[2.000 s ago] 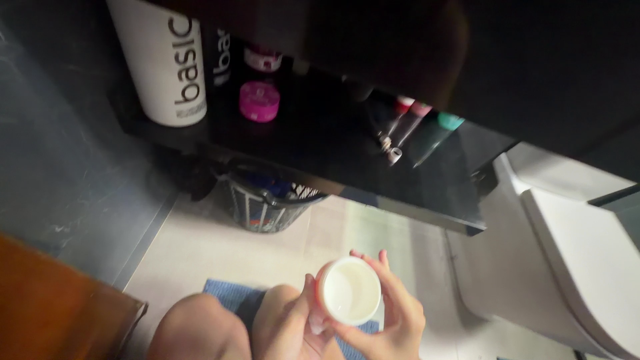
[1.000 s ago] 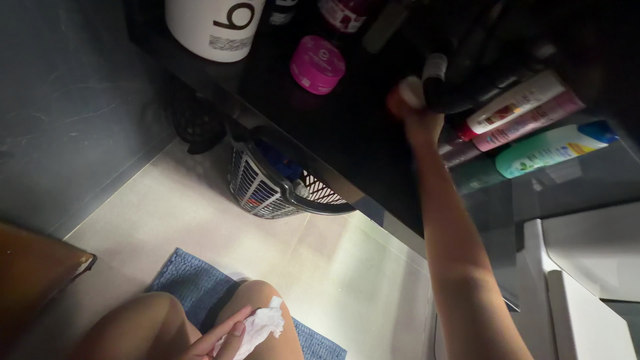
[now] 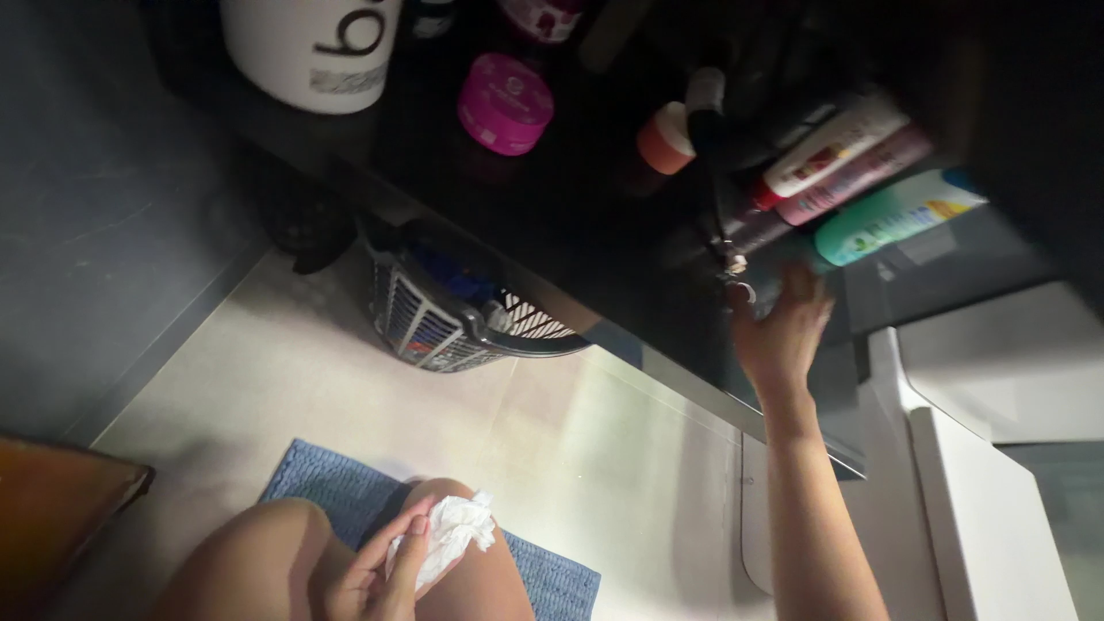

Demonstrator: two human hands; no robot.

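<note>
My left hand holds a crumpled white tissue above my knee. My right hand is over the right part of the black shelf, its fingers apart, close to some small metallic items at the end of a dark strap or cord; whether it touches them is unclear. Farther back on the shelf sits an orange jar with a white top. A pink round tub stands to its left. Beyond my right hand lie a green bottle, a pink bottle and a white tube with a red cap.
A large white container stands at the shelf's left. Below the shelf is a grey plastic basket with things inside. A blue mat lies on the tiled floor. White toilet at the right, brown panel at the lower left.
Two seconds ago both hands were at an open round jar. An orange and white jar now stands on the shelf; my right hand has come away from there toward the shelf's front edge. My left hand keeps the tissue.
</note>
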